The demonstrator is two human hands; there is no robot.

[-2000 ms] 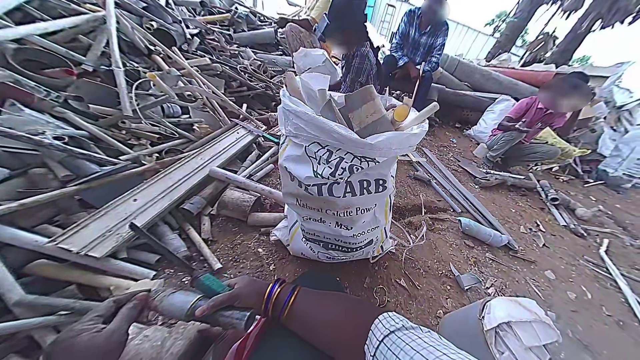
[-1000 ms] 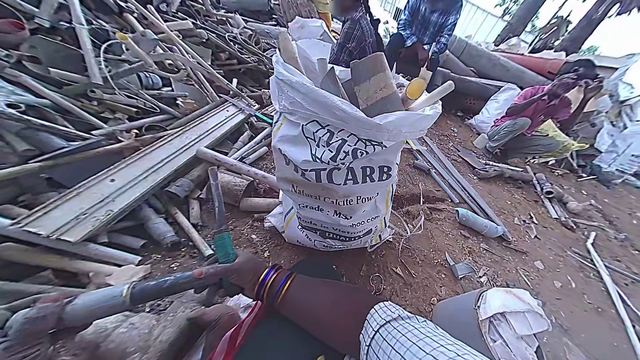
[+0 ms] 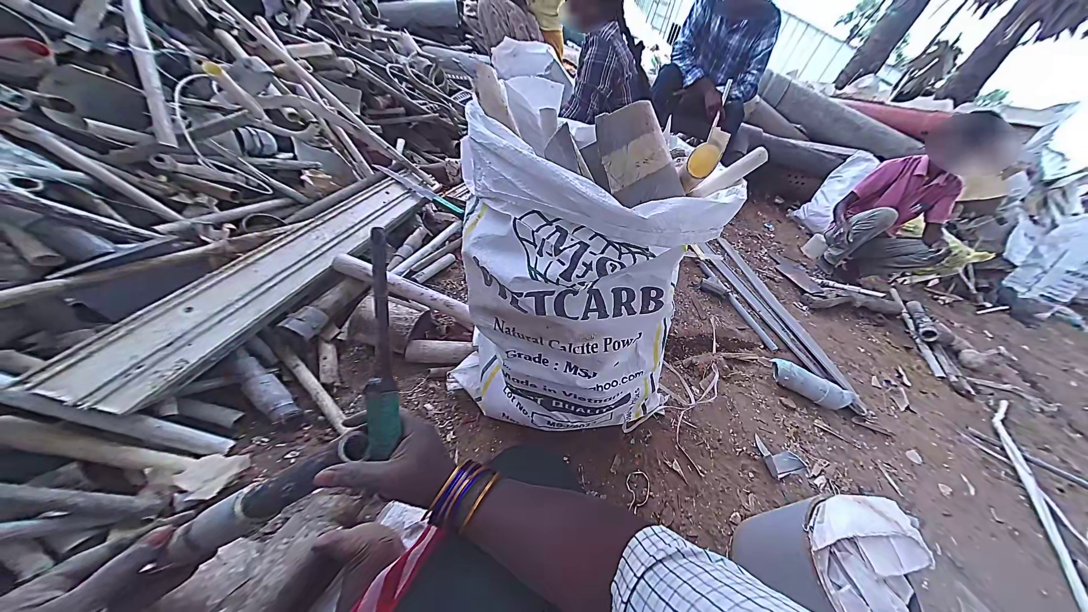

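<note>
My right hand (image 3: 395, 463), with bangles at its wrist, is closed on the green handle of a dark metal hand tool (image 3: 382, 340). The tool's narrow shaft points upward. The same hand is at the open end of a grey plastic pipe (image 3: 255, 501), its fingers against that end. My left hand (image 3: 127, 574), at the lower left and partly cut off, grips the pipe's other part. Beyond my right hand a white woven sack (image 3: 574, 340) stands upright on the soil, filled with pipe pieces and flat plastic scraps (image 3: 633, 153). The sack bears printing.
A heap of scrap pipes (image 3: 102, 127) fills the left, with a long ribbed panel (image 3: 229, 297) across it. At lower right stands a grey bucket (image 3: 773, 535) with white material. Metal strips (image 3: 778, 314) and a pipe piece (image 3: 812, 384) lie right of the sack. Several people sit behind.
The tool's shaft has swung from pointing up-left to nearly upright. My right hand has moved right since two seconds ago. The seated person in pink has lowered their hands from their face.
</note>
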